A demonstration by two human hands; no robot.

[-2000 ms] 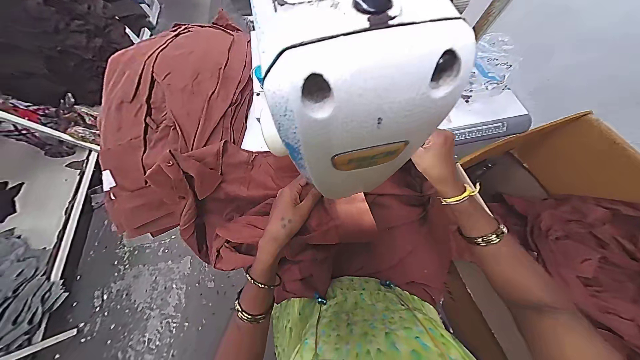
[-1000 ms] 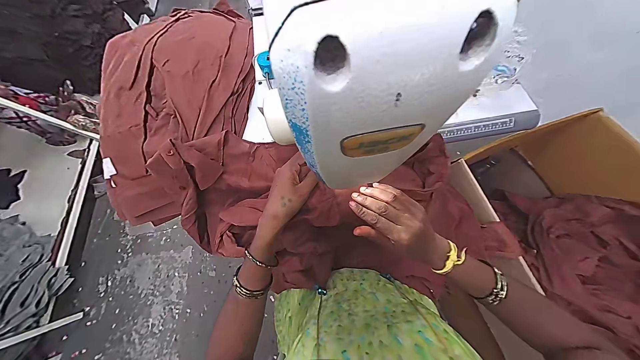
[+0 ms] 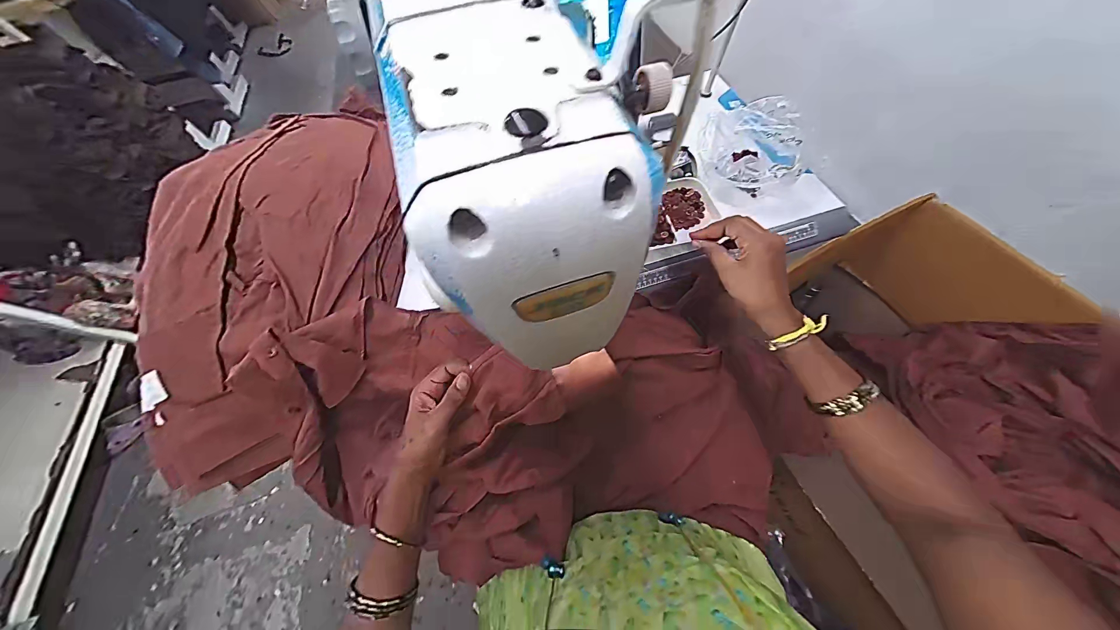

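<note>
The white head of a sewing machine (image 3: 534, 227) stands in the middle, above a reddish-brown garment (image 3: 665, 420) spread over my lap and the machine bed. My left hand (image 3: 437, 402) pinches a fold of this cloth just left of the machine head. On the right, my right hand (image 3: 748, 262) is raised beside a small tray of dark red buttons (image 3: 682, 210); thumb and forefinger meet at the tips, and a tiny dark red thing, seemingly a button, shows between them. The needle area is hidden behind the machine head.
A tall stack of reddish-brown garments (image 3: 271, 227) rises at the left. To the right is a cardboard box (image 3: 954, 262) with more such cloth (image 3: 1006, 420). A clear plastic bag (image 3: 752, 144) lies behind the button tray. A pale-framed surface (image 3: 52, 437) borders the far left.
My right hand has moved from the cloth under the machine head out to the button tray at the right. My left hand stays at the cloth. The view has shifted, showing more of the machine's top.
</note>
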